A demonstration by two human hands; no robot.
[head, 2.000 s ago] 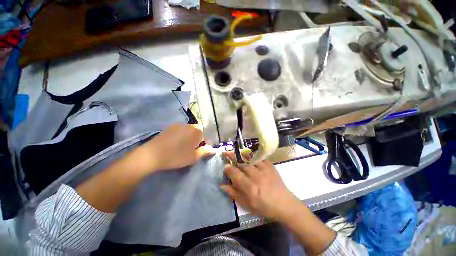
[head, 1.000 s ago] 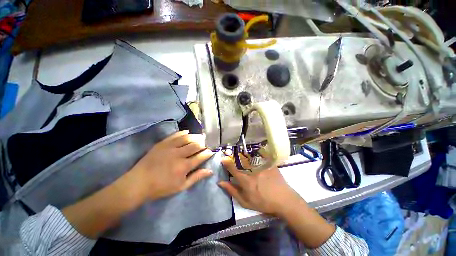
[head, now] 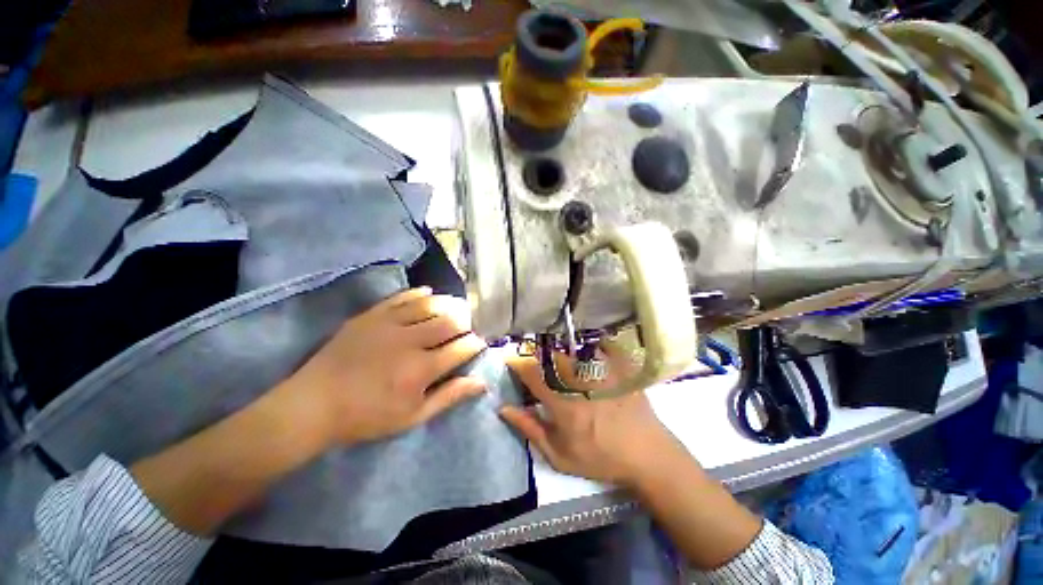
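A grey garment panel (head: 332,217) with black fabric (head: 137,303) lies left of the industrial sewing machine head (head: 732,217). My left hand (head: 395,366) lies flat on the grey cloth just left of the needle area, fingers slightly spread. My right hand (head: 589,429) rests at the cloth's right edge, its fingertips partly hidden behind the cream curved guard (head: 669,309). Whether the right fingers pinch the cloth cannot be seen. The needle and presser foot are mostly hidden under the machine head. Black fabric shows beneath the grey panel's lower edge.
Black-handled shears (head: 778,389) lie right of my right hand, beside a small blue tool (head: 717,354) and black cloth (head: 892,371). A blue plastic bag (head: 852,514) is below the table's front edge (head: 709,486). A brown wooden surface (head: 126,63) is behind.
My left hand has gone from bunched fingers near the needle to lying flat on the cloth. The grey panel has shifted slightly. The right hand stays beside the needle area.
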